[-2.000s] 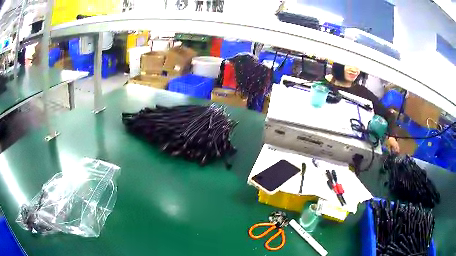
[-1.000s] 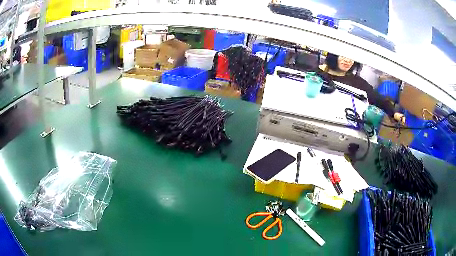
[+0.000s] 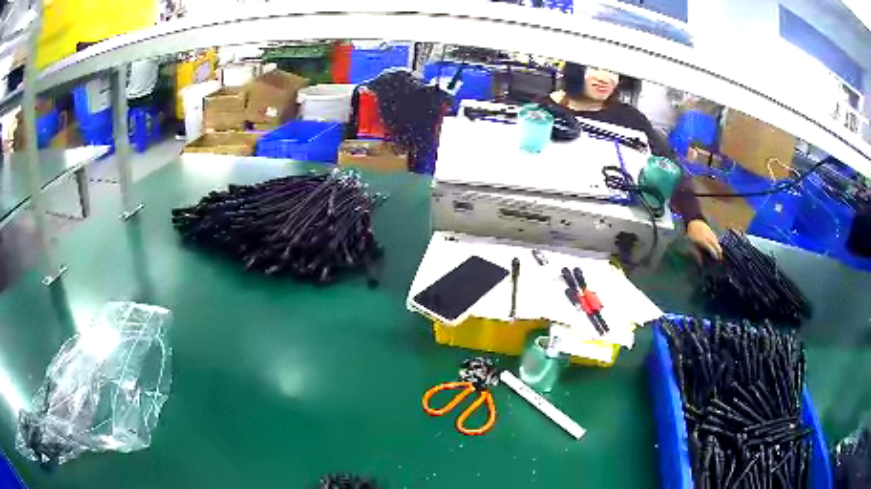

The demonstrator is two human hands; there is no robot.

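Note:
Neither of my hands is in view. A small cluster of black connector ends (image 3: 346, 481) shows at the bottom edge, cut off by it; what holds it is hidden. A large fanned pile of black leads (image 3: 286, 227) lies on the far left part of the green table (image 3: 277, 382). A blue bin (image 3: 670, 401) at the right is full of black leads (image 3: 740, 401). Scissors with orange handles (image 3: 462, 405) and a white marker (image 3: 542, 405) lie in the middle, next to a greenish clear cup (image 3: 541, 363).
A smartphone (image 3: 462, 287) and pens (image 3: 584, 300) lie on white paper over a yellow tray (image 3: 487, 335). Behind stands a grey-white equipment case (image 3: 535, 218). A crumpled clear bag (image 3: 105, 382) lies left. A person opposite has a hand (image 3: 704, 238) by another black pile (image 3: 754, 282).
The view has turned to the right, so the table things sit further left. Black connector ends have appeared at the bottom edge. The other person's hand has come down to the right pile.

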